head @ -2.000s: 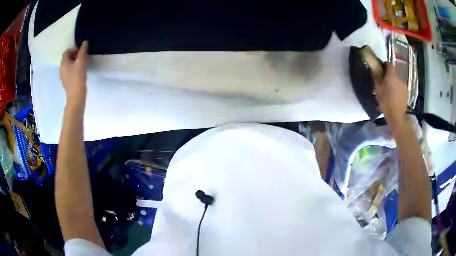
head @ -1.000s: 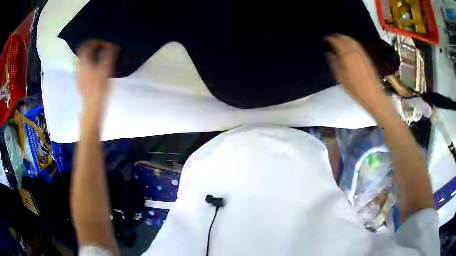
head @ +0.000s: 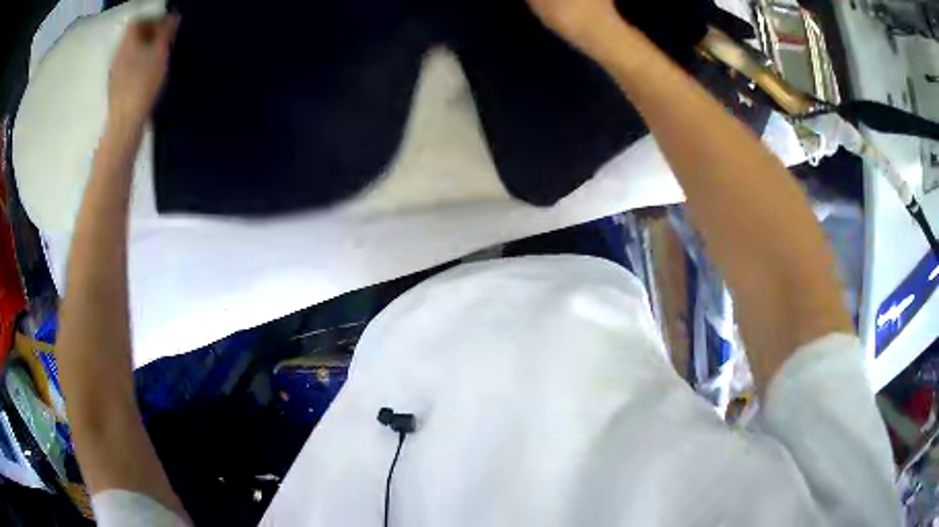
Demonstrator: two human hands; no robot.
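Note:
The black garment (head: pixel 278 113) lies over the cream padded board (head: pixel 72 134), with a curved gap between two dark lobes pointing towards me. My left hand (head: pixel 142 62), slightly blurred, is closed at the garment's left edge, near the top of the picture. My right hand (head: pixel 579 14) is on the garment at the top edge, partly cut off; its fingertips are hidden. The steam iron's tan handle (head: pixel 757 72) shows at the right, out of my hands; its dark body is hard to make out against the cloth.
The white table cover (head: pixel 237 278) hangs along the near side. The shiny metal iron rest (head: pixel 803 41) is at the upper right. A thick black hose (head: pixel 891 116) and a white-wrapped cord (head: pixel 875 154) run off right. Blue and red items stand at the left edge.
My right hand has let go of the iron and moved left onto the garment. My left hand has moved up and left. The garment has been shifted and now shows a straight left edge.

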